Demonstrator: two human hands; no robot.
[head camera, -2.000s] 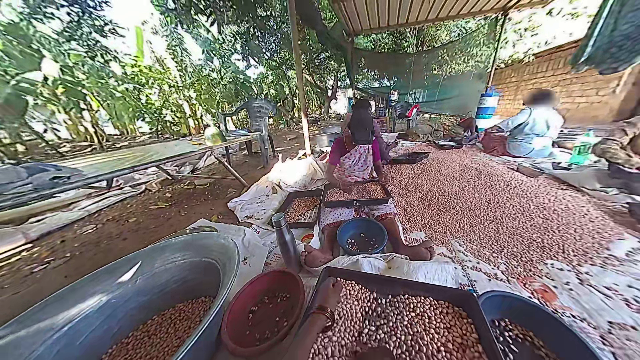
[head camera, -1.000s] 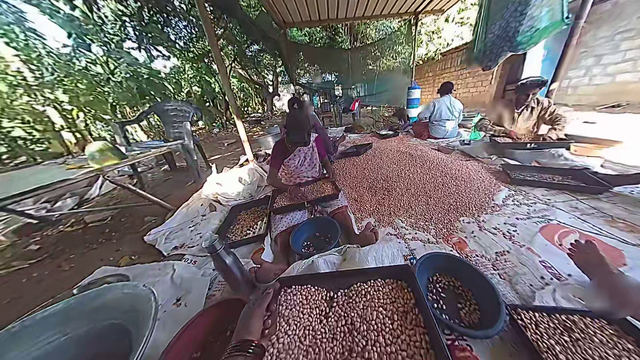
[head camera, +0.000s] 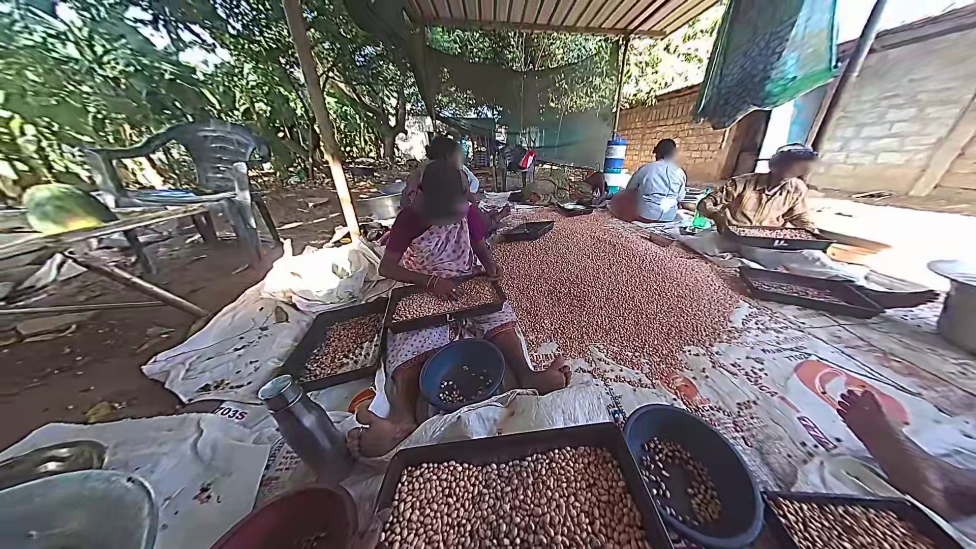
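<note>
Neither of my hands shows in the view now. A black tray (head camera: 526, 450) full of light brown nuts or seeds lies at the bottom centre, nearest to me. Touching or close to its right side is a dark blue basin (head camera: 743, 488) with some of the nuts or seeds inside. A dark red bowl (head camera: 335, 507) stands left of the tray, partly cut off by the bottom edge. Behind that bowl a steel bottle (head camera: 305, 427) leans to the left. Another tray of nuts or seeds (head camera: 846, 522) lies at the lower right.
A person (head camera: 435, 244) sits ahead with a tray on the lap and a blue bowl (head camera: 463, 374) in front. A large pile of nuts or seeds (head camera: 610, 290) covers the sheets behind. Two more people sit at the right. A grey metal tub (head camera: 76, 507) fills the lower left corner; a bare foot (head camera: 877, 419) shows at right.
The view has swung to the right. A hand with bangles at the near tray's left edge, seen in both earlier frames, is out of view now.
</note>
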